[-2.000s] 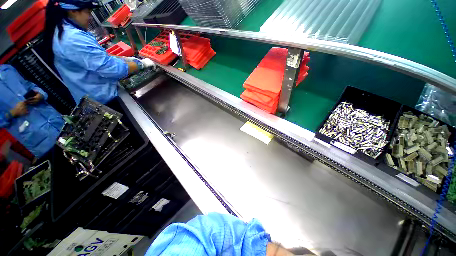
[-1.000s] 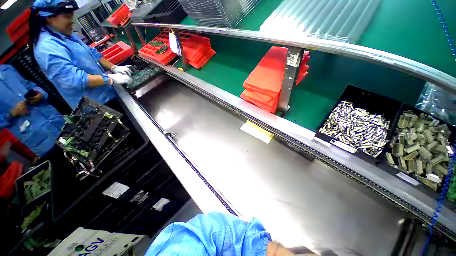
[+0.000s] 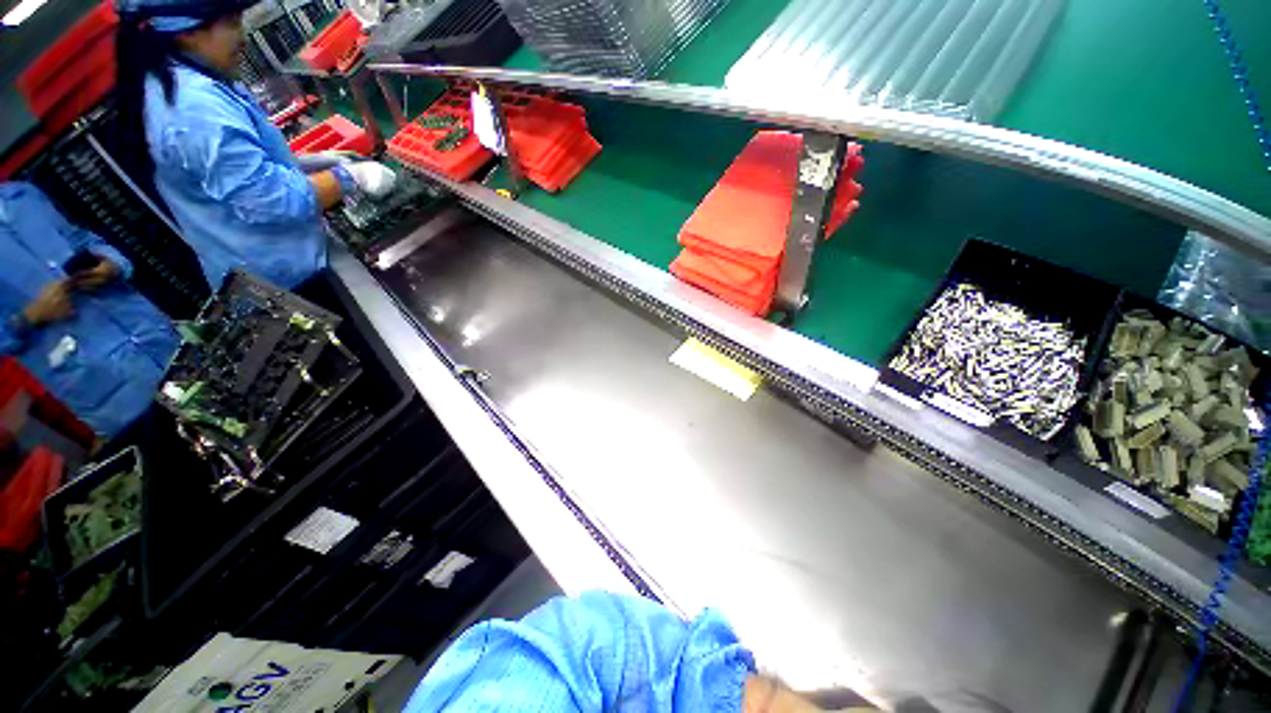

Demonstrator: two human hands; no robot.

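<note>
A blue sleeve [image 3: 579, 662] of mine rises at the bottom edge, with a bit of bare forearm beside it cut off by the edge. Both of my hands are out of the picture. In front of me lies the shiny steel surface [image 3: 725, 515] between two conveyor rails with chain. A yellow label [image 3: 718, 368] is on the far rail. A black bin of small silver metal components [image 3: 992, 359] and a bin of beige-grey connectors [image 3: 1171, 411] stand at the right behind the far rail.
Red sheets [image 3: 739, 230] are stacked by a metal post. A blue coiled cord [image 3: 1229, 557] hangs at the right. Stacked carriers [image 3: 258, 376] stand left of the near rail. A person in a blue smock [image 3: 230, 174] works at the line's far end; another person [image 3: 84, 307] is at the left edge.
The person at the far end leaned back from the line, then turned toward it again, gloved hands moving over the carrier there. My sleeve has hardly moved.
</note>
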